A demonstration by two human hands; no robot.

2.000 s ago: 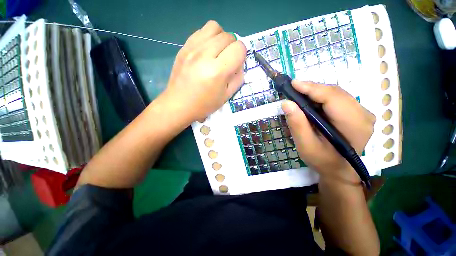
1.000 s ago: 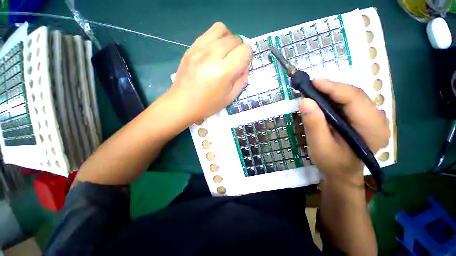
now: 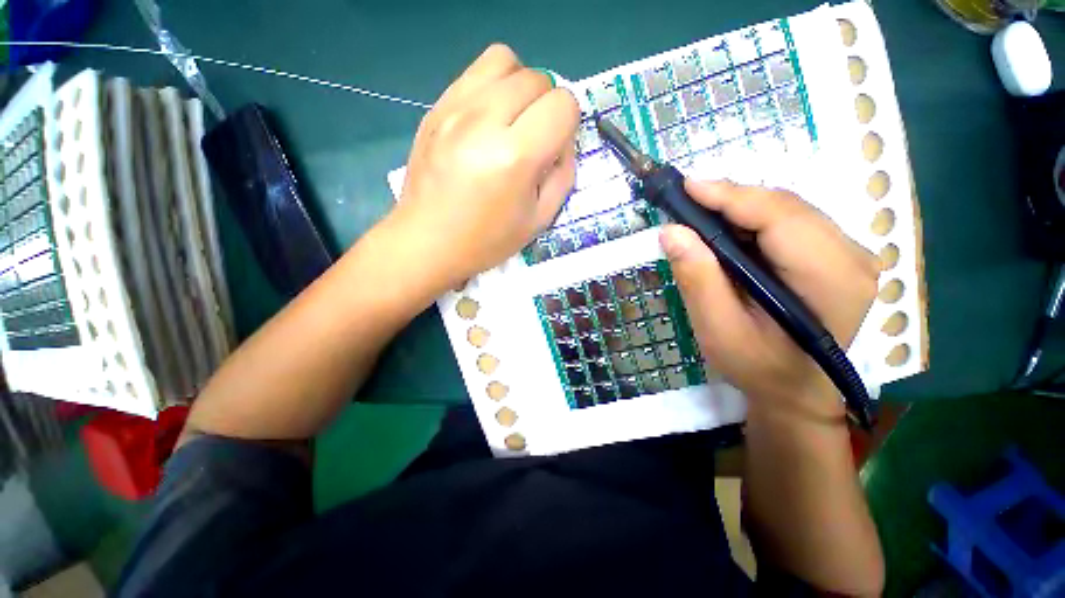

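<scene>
A white tray [image 3: 502,350] with round tan holes along both short sides lies in front of me, holding green PCB panels [image 3: 619,333] with rows of small silvery and dark rectangles. My right hand [image 3: 782,280] holds the black soldering iron [image 3: 747,275], its tip at the upper-left panel, close to my left fingers. My left hand [image 3: 491,164] is closed on thin pale solder wire [image 3: 315,82] that runs in from the left edge. The left fingertips and the wire's end are hidden, so contact between tip and wire cannot be told.
A pile of stacked trays [image 3: 169,234] stands at left, beside a black glossy slab [image 3: 266,193] and a clear plastic strip [image 3: 178,56]. At right are a white rounded cap [image 3: 1022,58], a yellowish container [image 3: 981,9] and a black box [image 3: 1045,175]. A red object [image 3: 134,450] and blue stool [image 3: 1004,526] are below.
The iron in my right hand moved right, then back left toward my left fingers. The tray has shifted slightly left in the view. My left hand stays closed at nearly the same place.
</scene>
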